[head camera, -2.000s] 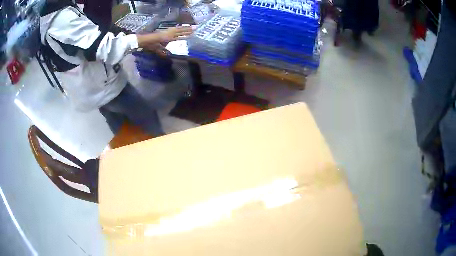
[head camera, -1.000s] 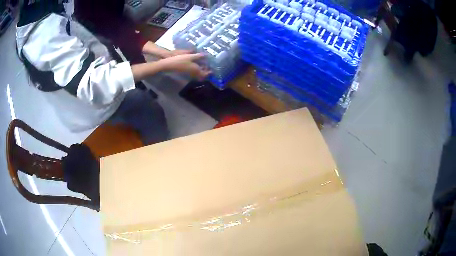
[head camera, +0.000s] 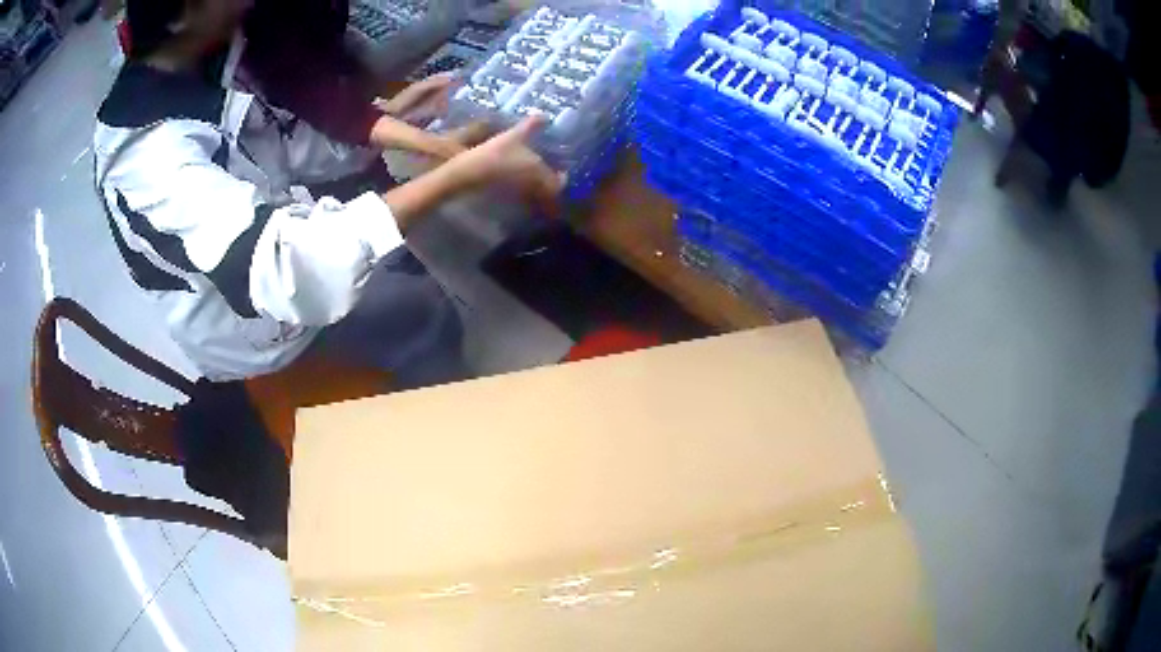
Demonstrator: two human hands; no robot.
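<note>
A large tan carton (head camera: pixel 598 471) fills the lower middle of the head view, its top facing me. A strip of shiny tape runs across the top along its seam. Its near part is cut off by the bottom edge of the picture. Neither of my hands is in view; whatever bears the carton is hidden.
Ahead, a tall stack of blue trays (head camera: pixel 789 191) with white parts stands on a bench (head camera: pixel 637 229). Beside it, a seated person in a white jacket (head camera: pixel 217 191) holds a stack of clear trays (head camera: pixel 548 77). A wooden chair (head camera: pixel 115 420) stands left. Another person is at the far right.
The bench and blue stack have come nearer in view. The seated person's hands have moved onto the clear tray stack, which has lifted or shifted slightly. The carton sits slightly lower and further right.
</note>
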